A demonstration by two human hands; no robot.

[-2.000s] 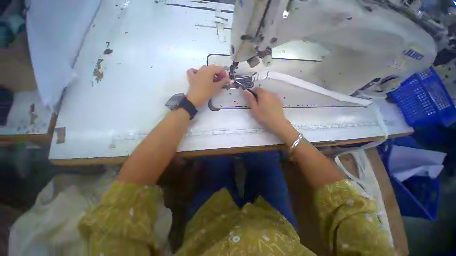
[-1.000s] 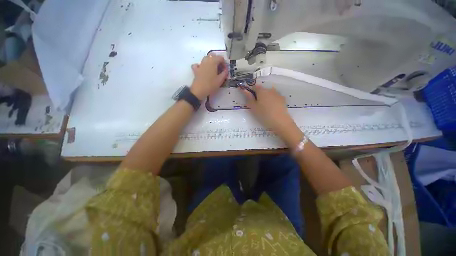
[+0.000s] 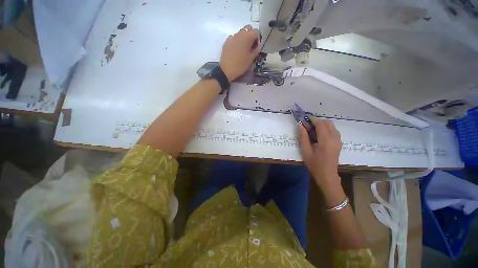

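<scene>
My right hand (image 3: 323, 148) holds dark thread snips (image 3: 305, 121) over the front of the table, blades pointing up and left. My left hand (image 3: 240, 55) is beside the machine head, left of and behind the presser foot (image 3: 259, 64); its fingertips are partly hidden by the head, and I cannot tell if they hold anything. A narrow white binding strip (image 3: 361, 98) runs from the metal binding attachment (image 3: 276, 78) rightward across the table, then down over the front edge.
White sewing machine (image 3: 398, 63) at upper right. White sheet (image 3: 65, 39) at the table's left. White strands (image 3: 398, 220) hang over a carton (image 3: 364, 189) at lower right. Blue basket (image 3: 466, 137) and blue crate (image 3: 445, 230) at right. Cream cloth (image 3: 55, 209) is heaped at lower left.
My right hand has moved away from the attachment, toward the front right, with the snips now plainly visible. My left hand has moved up and back along the machine head.
</scene>
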